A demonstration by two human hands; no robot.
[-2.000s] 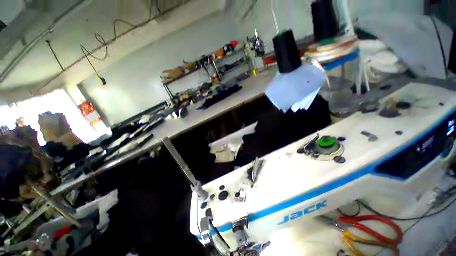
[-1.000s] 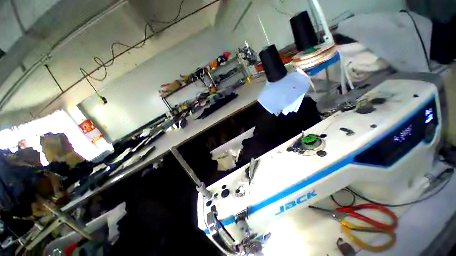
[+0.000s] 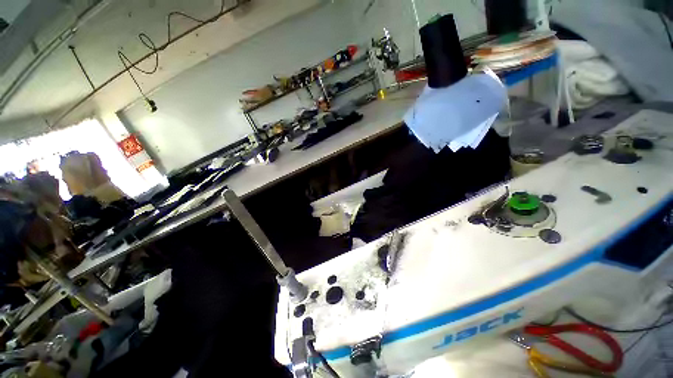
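Observation:
The white JACK sewing machine head [image 3: 443,295] with a blue stripe fills the lower right in the head view. Its needle area is cut off by the bottom edge. A large dark mass of black fabric [image 3: 221,295] lies left of and behind the machine; its detail is hard to see. Scissors with a red and an orange-yellow handle [image 3: 590,345] lie under the arm, partly cut off below. A green round piece [image 3: 524,204] sits on top of the head. Neither of my hands is in view.
A grey metal post [image 3: 254,235] rises at the head's left end. A black thread cone [image 3: 443,52] stands behind, above pale blue sheets [image 3: 459,111]. A long table [image 3: 295,168] with dark pieces runs behind. Cloth heaps and a box [image 3: 133,299] are at left.
The view has shifted: the machine appears larger and closer, its control panel is now mostly cut off at the right, and the needle area has dropped out below. No object has clearly moved.

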